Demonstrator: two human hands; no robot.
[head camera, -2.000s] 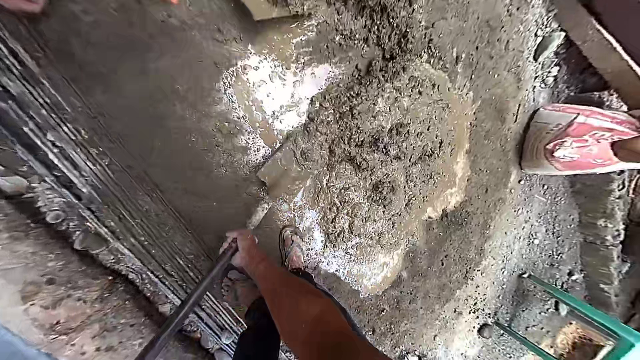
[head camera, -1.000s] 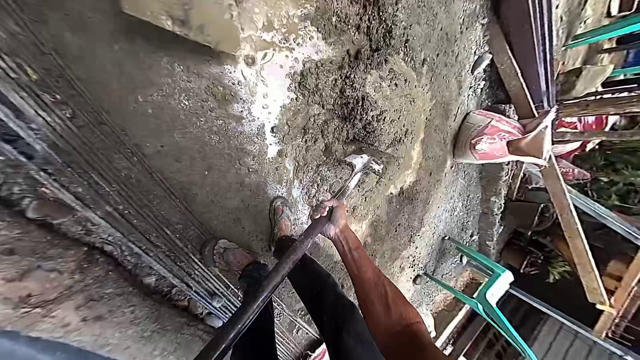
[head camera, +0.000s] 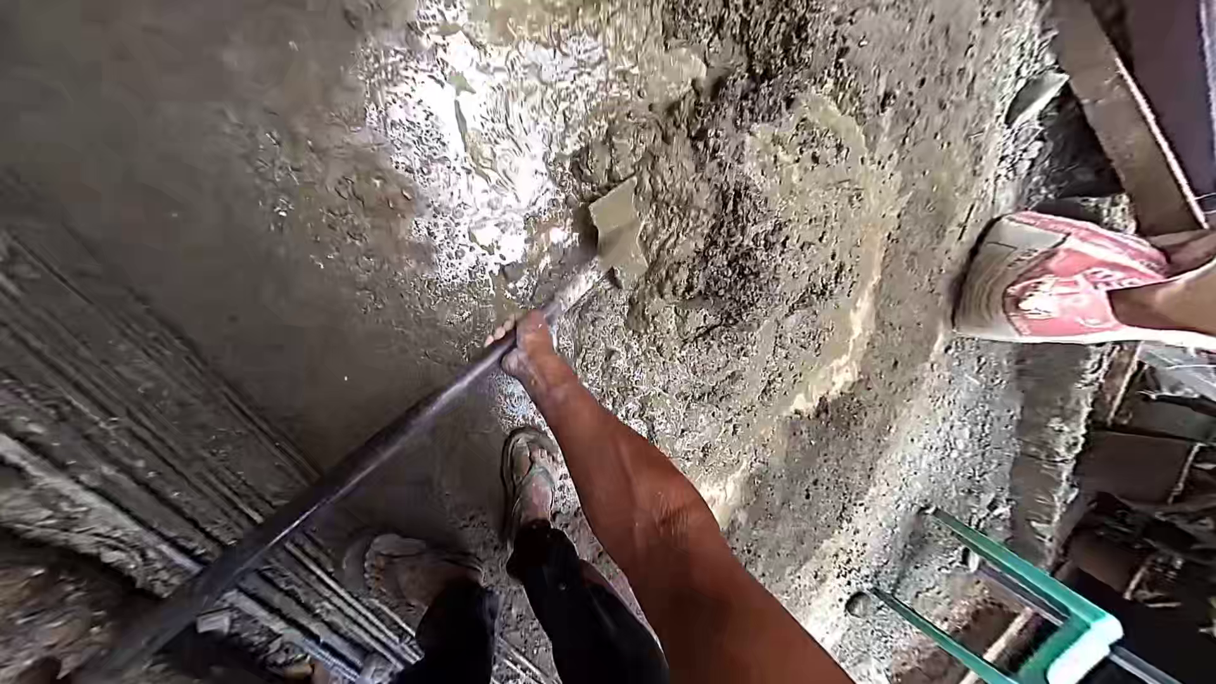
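Note:
My right hand (head camera: 532, 351) is wrapped around the lower part of a long dark handle, a short way above the blade. The handle belongs to a mud-coated shovel (head camera: 617, 228) and runs down to the bottom left corner. Its blade rests at the left side of a heap of wet grey mortar or concrete mix (head camera: 741, 228), beside shiny watery slurry (head camera: 475, 142). My left hand is not in view, and the handle's far end is not clearly seen. Below my right hand are my feet in muddy sandals (head camera: 530, 475).
Long thin bars (head camera: 142, 456) lie along the lower left. A red and white sack (head camera: 1045, 285) stands at the right, with a brown shape at its top that I cannot identify. A green metal-like frame (head camera: 1035, 579) is at lower right, and a board (head camera: 1121, 114) at upper right.
One second ago the blade was raised edge-on over the heap; now it lies flatter at the heap's left side. My right hand still holds the handle. The view has shifted.

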